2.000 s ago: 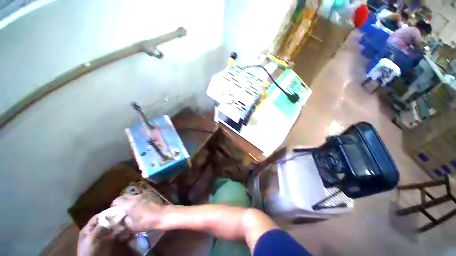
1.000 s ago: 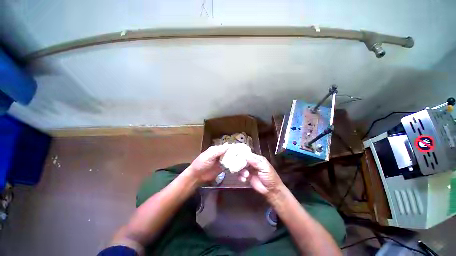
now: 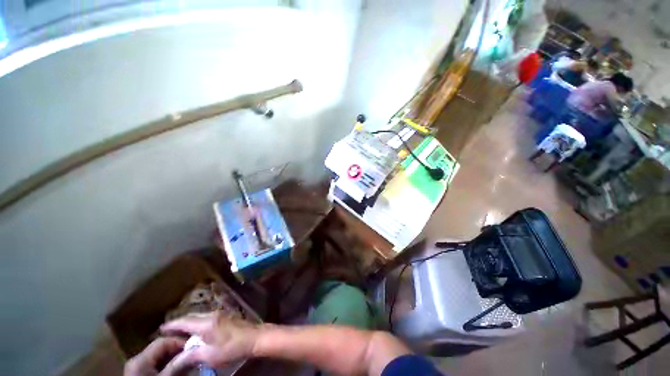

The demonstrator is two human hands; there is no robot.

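Observation:
My left hand (image 3: 153,358) and my right hand (image 3: 220,339) are together at the bottom left, over the near side of an open brown cardboard box (image 3: 139,299). Their fingers close around a small pale piece (image 3: 194,344); only a bit of it shows, the rest is hidden by the fingers. The left hand is partly cut off by the bottom edge. Beige pieces (image 3: 198,299) lie in the box. A shiny clear thing shows just below the hands.
A blue lever device (image 3: 257,233) stands right of the box, against the wall. A cream-and-green machine (image 3: 400,202) is beyond it. A black bag (image 3: 536,261) sits on a pale seat (image 3: 444,290). A wooden stool (image 3: 628,323) is at right. Two people (image 3: 599,99) sit at the far right.
The view swung to face the wall and box, then back right. The pale piece, broadly visible between both hands before, is now mostly covered by the fingers.

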